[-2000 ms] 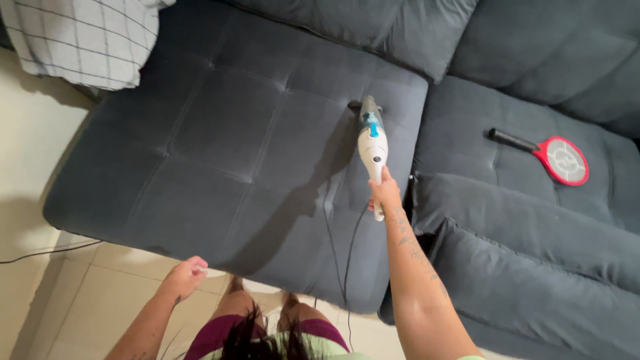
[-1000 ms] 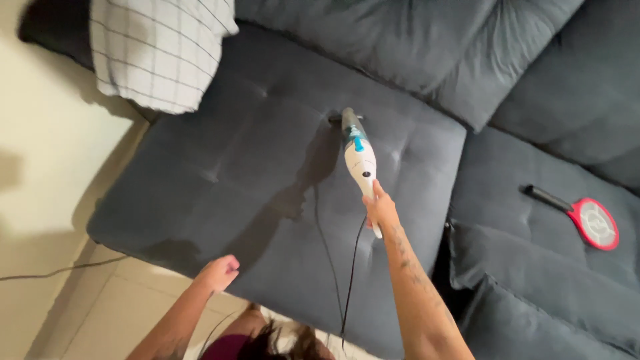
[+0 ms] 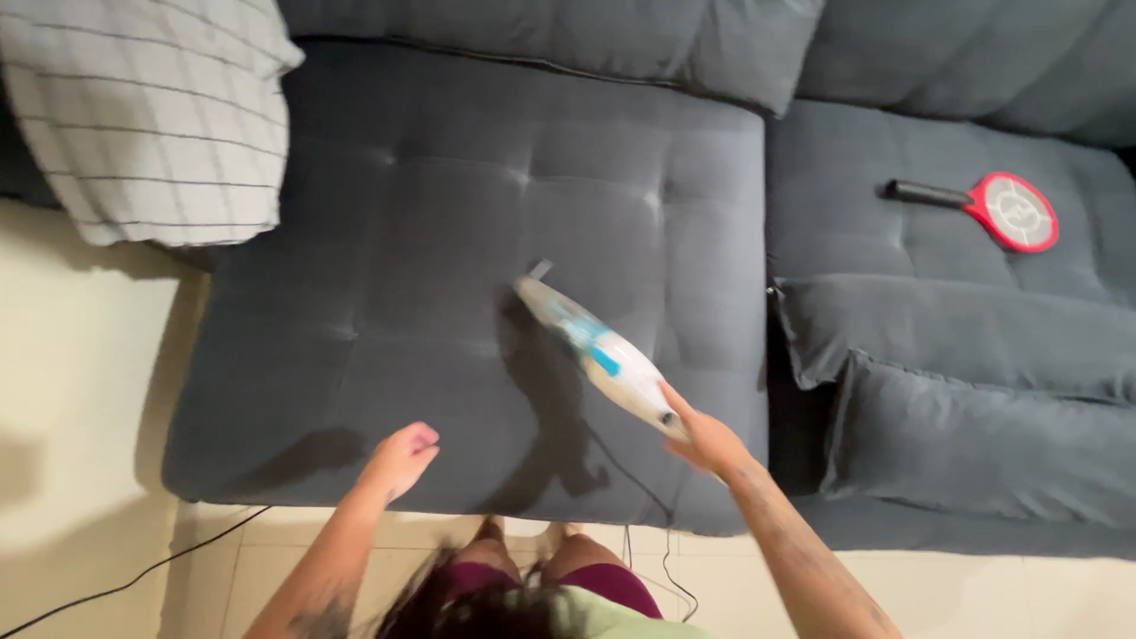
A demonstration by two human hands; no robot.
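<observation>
My right hand [image 3: 707, 437] is closed around the handle of a white and blue handheld vacuum cleaner [image 3: 612, 355]. The vacuum points up and left, over the middle of the dark grey tufted sofa seat [image 3: 444, 240], and is a little blurred by motion. Whether its nozzle touches the fabric, I cannot tell. My left hand [image 3: 406, 459] is loosely closed with nothing in it, above the front part of the seat, to the left of the vacuum's shadow. A thin black cord [image 3: 630, 475] runs down over the front edge near my right hand.
A white checked cloth [image 3: 169, 124] lies at the upper left. On the right seat is a red and black electric insect racket [image 3: 1016, 213], with grey cushions [image 3: 985, 444] below it. Another black cable [image 3: 142, 572] crosses the tiled floor at the lower left.
The vacuum in my right hand has swung from pointing nearly straight away to pointing up and left, and its nozzle has come nearer the front edge of the seat.
</observation>
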